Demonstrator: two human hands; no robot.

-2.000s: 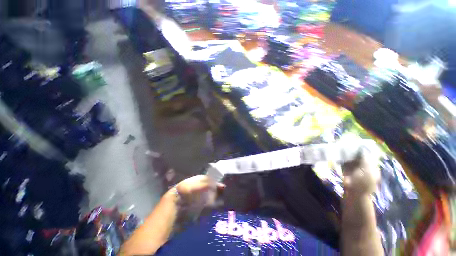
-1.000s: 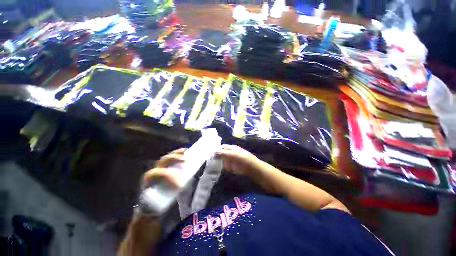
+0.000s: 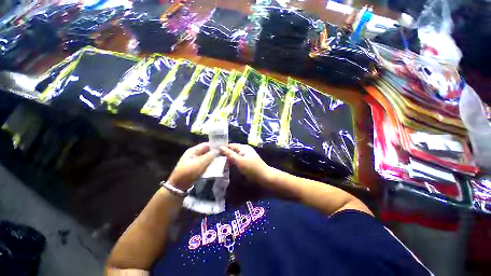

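Note:
A white sticker strip [image 3: 218, 141] hangs folded in front of my chest, its lower loops below my fingers. My left hand [image 3: 195, 167], with a bracelet on the wrist, holds it from the left. My right hand [image 3: 243, 160] pinches it from the right. Both hands are close together at the table's near edge. Behind them black packs with yellow-green edges [image 3: 317, 121] lie overlapping in a row under shiny clear film. Stickers on the packs cannot be told from the glare.
Stacks of black packs [image 3: 282, 43] stand along the far side of the orange-brown table [image 3: 344, 94]. A pile of coloured packs [image 3: 417, 126] is at the right, with a crumpled clear bag [image 3: 439, 48] on top. A dark bag [image 3: 20, 245] lies on the floor at lower left.
The strip, stretched wide between my hands two seconds ago, is now folded and held short. My hands have come closer together, and the view has turned towards the row and the coloured pile.

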